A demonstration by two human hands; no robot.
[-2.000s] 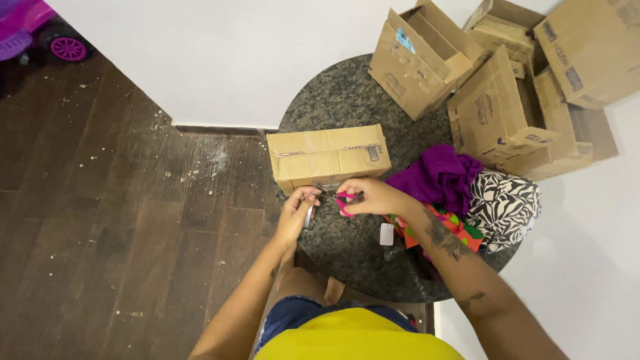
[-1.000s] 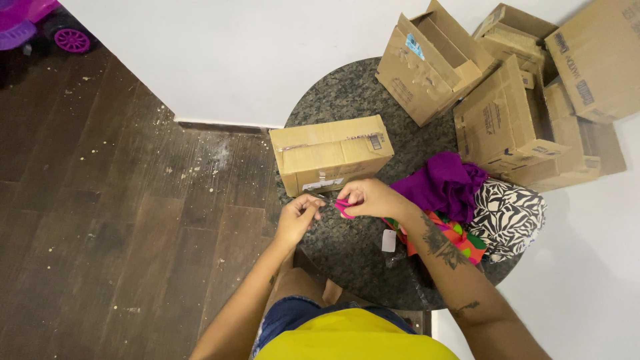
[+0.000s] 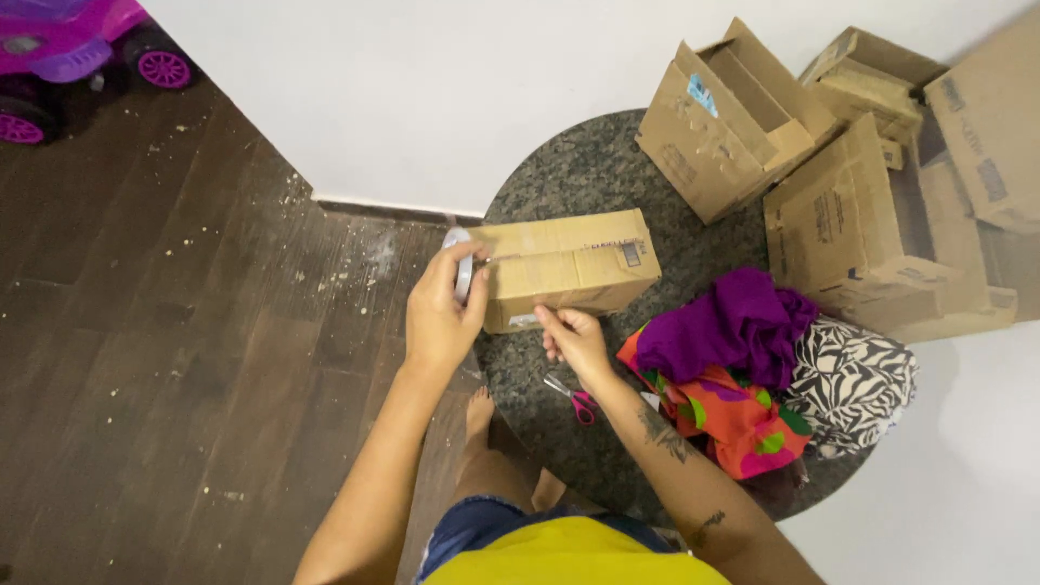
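A closed cardboard box (image 3: pixel 569 260) lies on the round granite table (image 3: pixel 552 175), near its left edge. My left hand (image 3: pixel 448 301) holds a roll of clear tape (image 3: pixel 463 264) upright at the left end of the box, with fingers over its top edge. At the front side of the box is my right hand (image 3: pixel 573 337), thumb and index finger close together; whether tape is between them cannot be seen. Just below this hand, a pair of scissors with pink handles (image 3: pixel 578 400) rests on the granite.
Purple cloth (image 3: pixel 731 325), orange patterned cloth (image 3: pixel 739 414) and black-and-white cloth (image 3: pixel 853 382) are heaped at the right. Behind them stand an open cardboard box (image 3: pixel 731 122) and several more boxes. A white wall (image 3: pixel 390 97) borders the table; a toy car (image 3: pixel 73 49) is on the floor.
The pink scissors have left my right hand and lie on the table. My left hand has moved up to the left end of the box with the tape roll.
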